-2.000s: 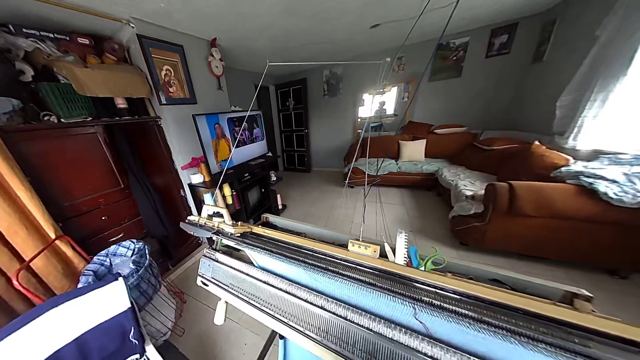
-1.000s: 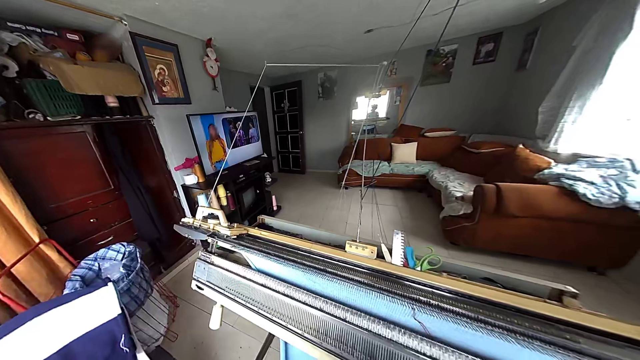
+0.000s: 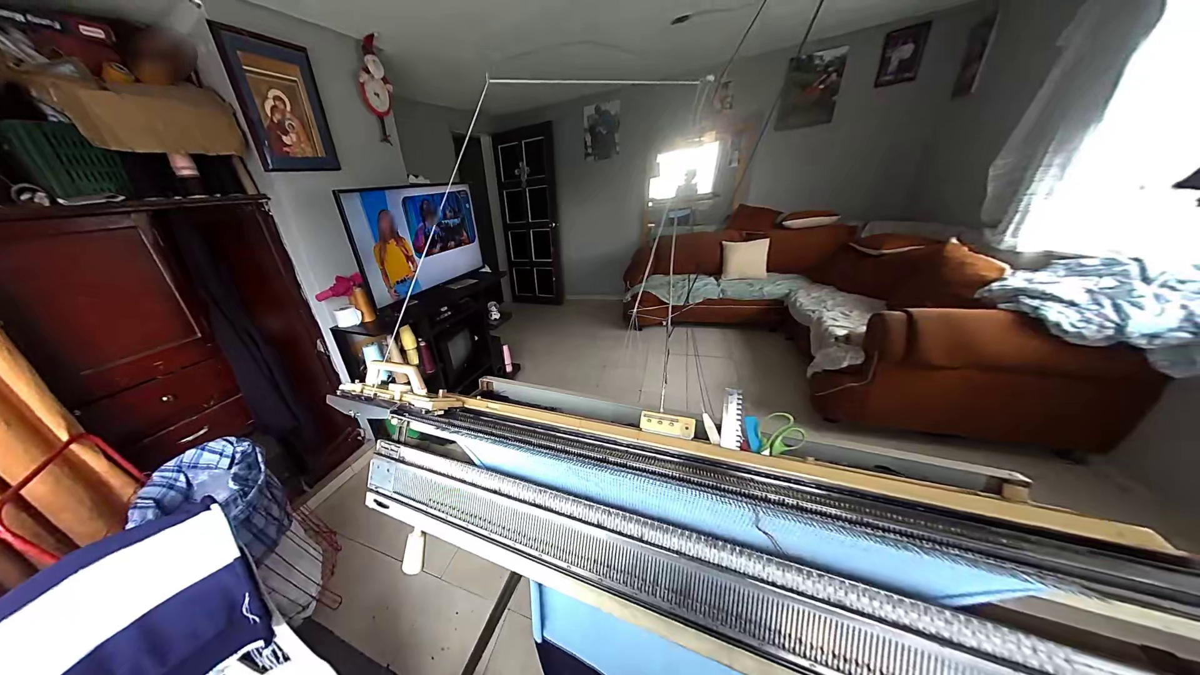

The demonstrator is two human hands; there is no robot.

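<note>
Neither my left hand nor my right hand shows. A knitting machine with two long needle beds runs from the middle left to the lower right. Light blue knitted fabric lies between the beds, and more blue fabric hangs below. The carriage with its pale handle sits at the left end of the rear bed. Yarn strands run from an overhead wire tension arm. Behind the rear bed are a small cream block, a white toothed comb and green-handled scissors.
At lower left stand a wire basket with a plaid cloth and a navy and white cloth. A dark wooden cabinet is at left. Beyond the machine are a television, yarn cones and a brown sofa.
</note>
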